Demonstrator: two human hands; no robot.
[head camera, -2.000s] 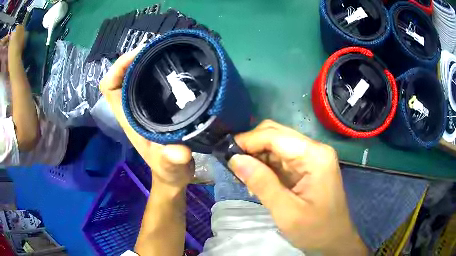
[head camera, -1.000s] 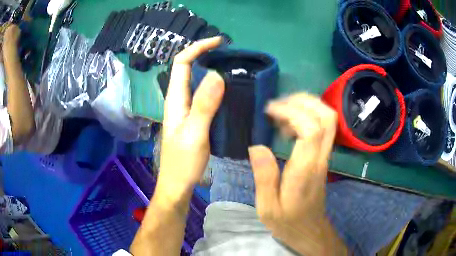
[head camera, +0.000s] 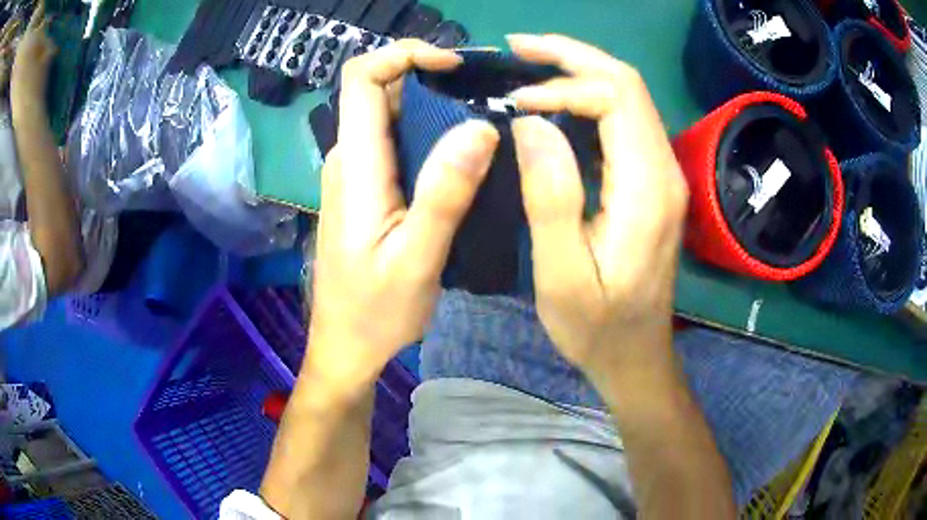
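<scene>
A blue mesh speaker housing (head camera: 432, 127) is held up in front of me, its open end up and tilted away. A plain black strip (head camera: 491, 229) runs down the side facing me. My left hand (head camera: 391, 213) grips the housing's left side, with the thumb at the strip's upper left edge. My right hand (head camera: 600, 193) grips the right side, with its thumb near the strip's upper right edge. A bit of white connector (head camera: 498, 104) shows at the open end. The fingers hide much of the rim and the right side.
A red housing (head camera: 762, 188) and several blue housings (head camera: 871, 86) stand on the green bench (head camera: 651, 30) at right. Black strips with button pads (head camera: 305, 43) and a clear plastic bag (head camera: 152, 132) lie at left. A purple crate (head camera: 219, 406) is low left. A person's arm (head camera: 43, 152) is far left.
The housing has turned from its open end facing me to its black strip side facing me. My right hand has left the strip's lower end and now grips the housing's right side.
</scene>
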